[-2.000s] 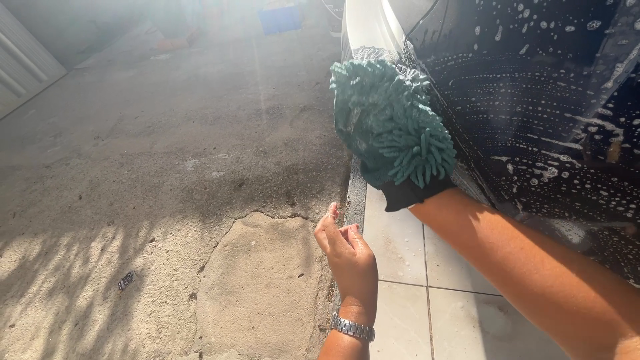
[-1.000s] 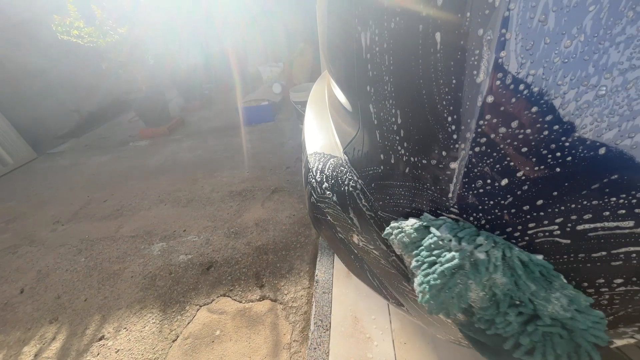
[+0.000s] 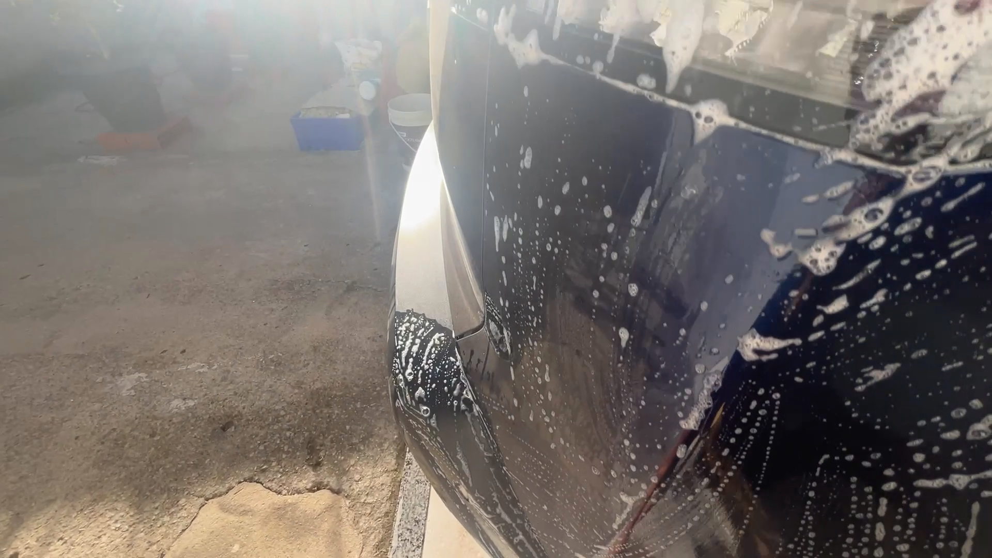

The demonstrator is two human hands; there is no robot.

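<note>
Neither of my hands shows in the head view now, and the teal wash mitt is out of sight too. A dark car body panel (image 3: 573,310) with soap suds and water drops fills the right half. White foam (image 3: 709,116) runs along the seam near its top. At the panel's left edge, a light, shiny curved trim piece (image 3: 422,256) catches the sun. Below it, the dark lower corner (image 3: 430,372) of the bodywork is covered in suds.
Rough concrete ground (image 3: 194,310) spreads at the left, with a smoother patch (image 3: 267,523) low down. A granite edge strip (image 3: 411,508) borders pale tile beneath the car. Farther back are a blue container (image 3: 327,132) and a white bucket (image 3: 409,111).
The mitt, over the lower corner two seconds ago and at the lower right one second ago, has left the view. My other hand, wearing a watch, is also gone. The view has tilted up.
</note>
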